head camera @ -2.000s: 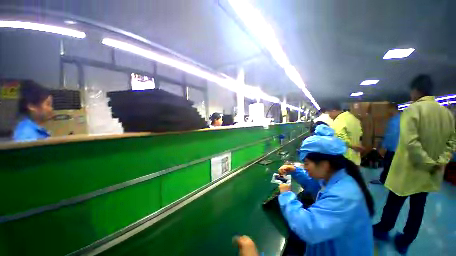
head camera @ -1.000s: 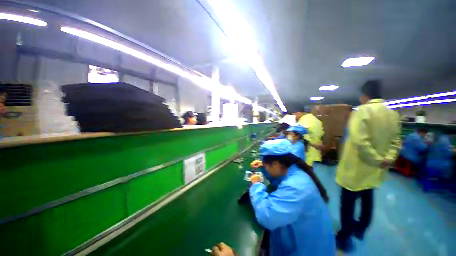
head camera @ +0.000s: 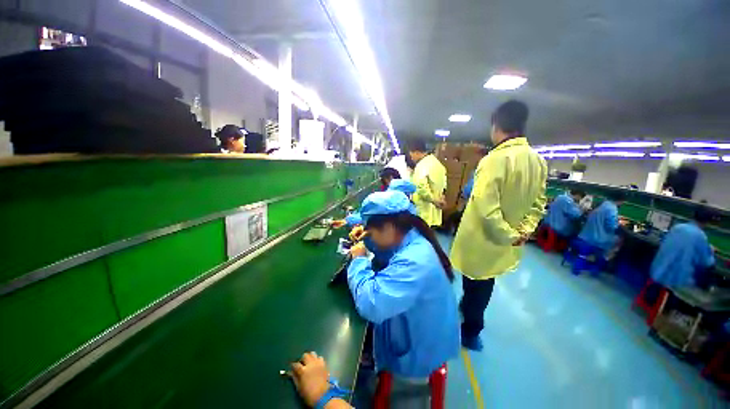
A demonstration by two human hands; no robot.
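My right hand (head camera: 310, 377) is at the bottom, low over the dark-green bench (head camera: 216, 335), with a blue band (head camera: 331, 393) on its wrist. Its fingers are bent together around a small pale thing (head camera: 283, 372) that pokes out to the left of the fingertips. The thing is too small to name; it may be a tool's tip. My left hand is out of the picture. No tablet shows in front of me.
A blue-smocked person (head camera: 408, 287) sits close at right, working on a small pale item. A person in yellow (head camera: 500, 208) stands behind in the aisle. The green partition (head camera: 144, 240) runs along the left, with a dark stack (head camera: 96, 104) beyond it.
The view has turned right, bringing in more aisle and seated workers. My right hand shows more fully, with its wrist band now visible.
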